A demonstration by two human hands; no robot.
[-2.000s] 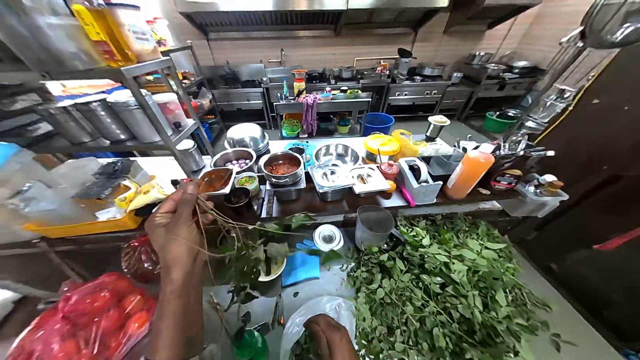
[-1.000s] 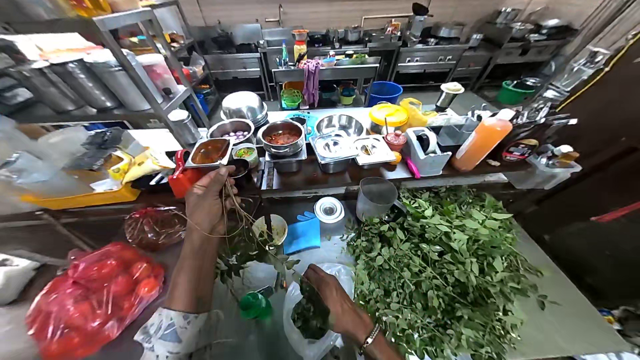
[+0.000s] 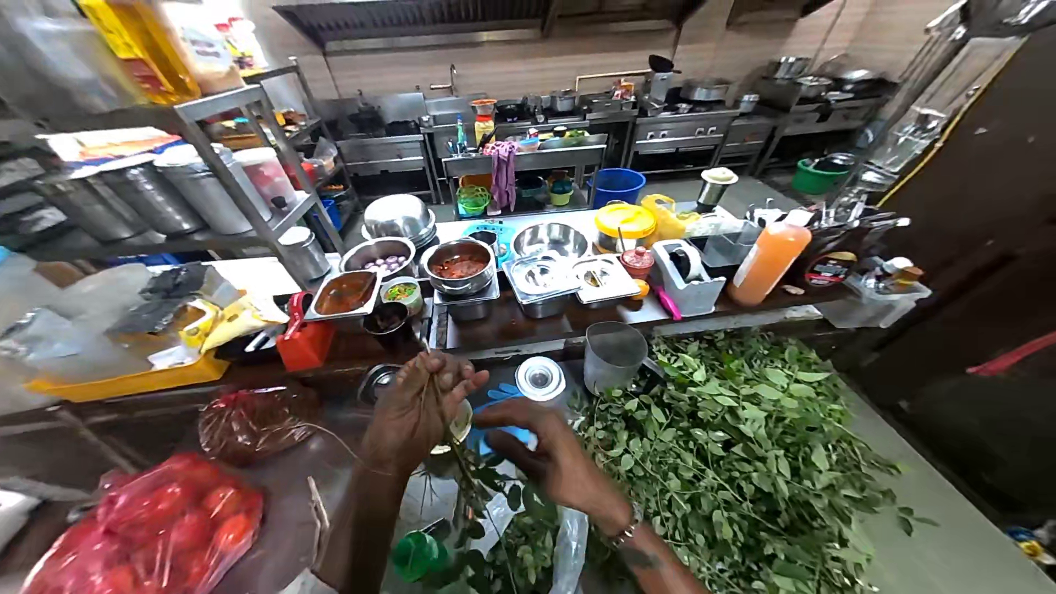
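Near the middle of the head view, my left hand is closed on the thin stems of a leafy sprig, whose leaves hang downward. My right hand is beside the sprig, fingers apart and slightly curled, and holds nothing that I can see. Below it, a clear plastic bag is partly hidden by my right forearm and leaves. A large heap of leafy green stems covers the right side of the metal counter.
Tomatoes in a red bag lie at the lower left. A green plastic object is at the bottom. A clear jug and a round metal lid stand ahead, before a shelf with a sauce pot, pans and an orange bottle.
My right hand was in the clear bag and has come up out of it to beside the sprig. My left hand still holds the stems. The view has tilted.
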